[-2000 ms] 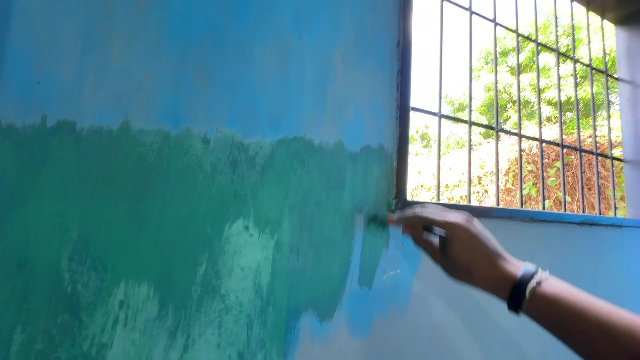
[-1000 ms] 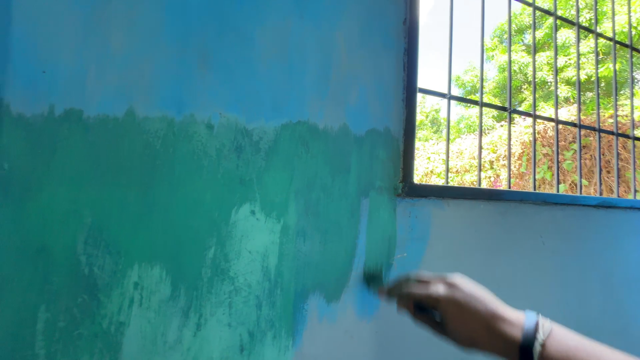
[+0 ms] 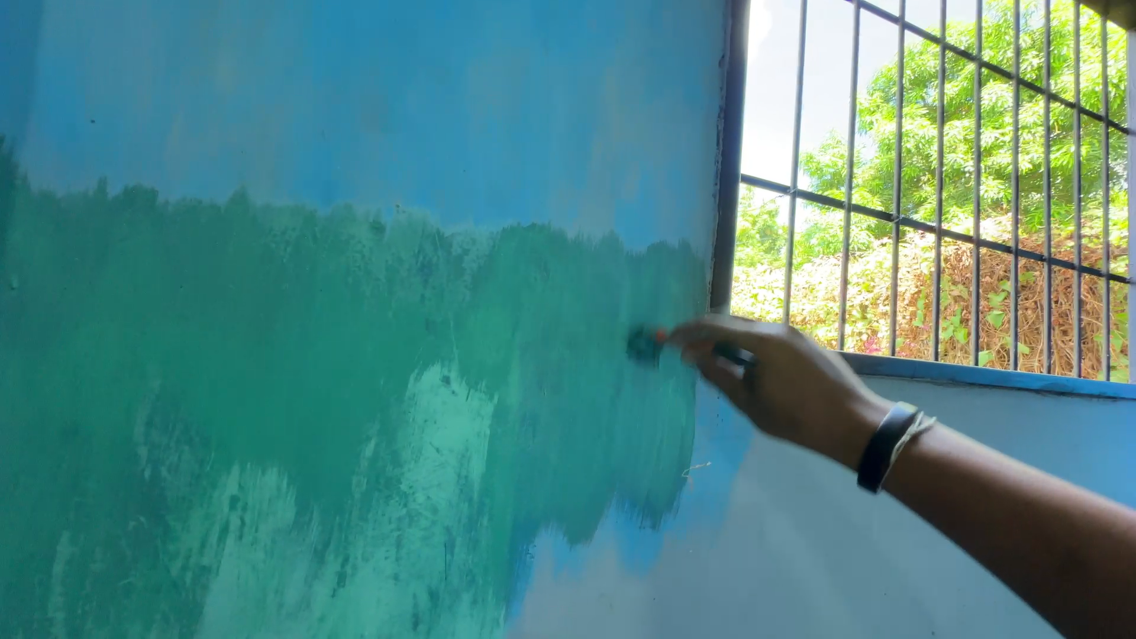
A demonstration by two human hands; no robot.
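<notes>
My right hand (image 3: 772, 373), with a dark band and a pale cord at its wrist, is closed around a paintbrush (image 3: 646, 344). The brush's dark bristles are blurred and lie against the green painted area (image 3: 568, 355) of the wall, just left of the window's lower corner. Part of the dark handle shows between my fingers. Blue wall paint (image 3: 382, 98) spans the area above the green, whose upper edge is ragged. Lighter green streaks show lower down. My left hand is out of view.
A window with dark metal bars (image 3: 896, 217) fills the upper right, with foliage (image 3: 941, 133) outside. Its blue lower frame (image 3: 994, 374) stands above a pale blue-grey wall section (image 3: 816, 524).
My right hand has moved from below the window corner up to the corner's left, still holding the brush. Green paint now covers the blue gap that showed between strokes near the green's right edge.
</notes>
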